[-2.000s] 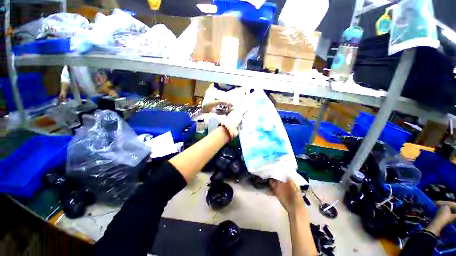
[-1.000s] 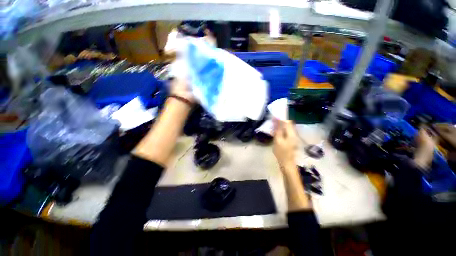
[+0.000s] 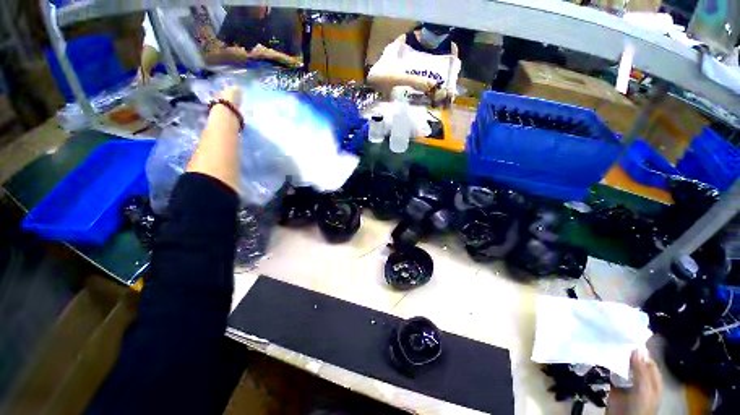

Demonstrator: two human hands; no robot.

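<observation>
My left hand (image 3: 228, 109) is at the upper left, blurred, holding the white and light-blue wipe pack (image 3: 296, 134) by its end, over the clear plastic bag. My right hand (image 3: 639, 387) is at the lower right, partly cut off by the lower edge, holding a white wiping cloth (image 3: 588, 334) above the small black brackets (image 3: 578, 384). A black unit with a glossy face (image 3: 418, 342) sits on the black work mat (image 3: 324, 324). An open black housing (image 3: 408, 267) stands on the bench behind the mat.
A clear plastic bag (image 3: 174, 162) and a blue tray (image 3: 89, 190) are at left. Black shells (image 3: 487, 227) are heaped along the back. A blue bin (image 3: 544, 146), squeeze bottles (image 3: 400, 128) and a person (image 3: 418, 69) are beyond. A metal post (image 3: 690, 231) stands at right.
My left hand has swung left with the wipe pack. My right hand has moved right and down, with the white cloth now spread flat. The view has shifted.
</observation>
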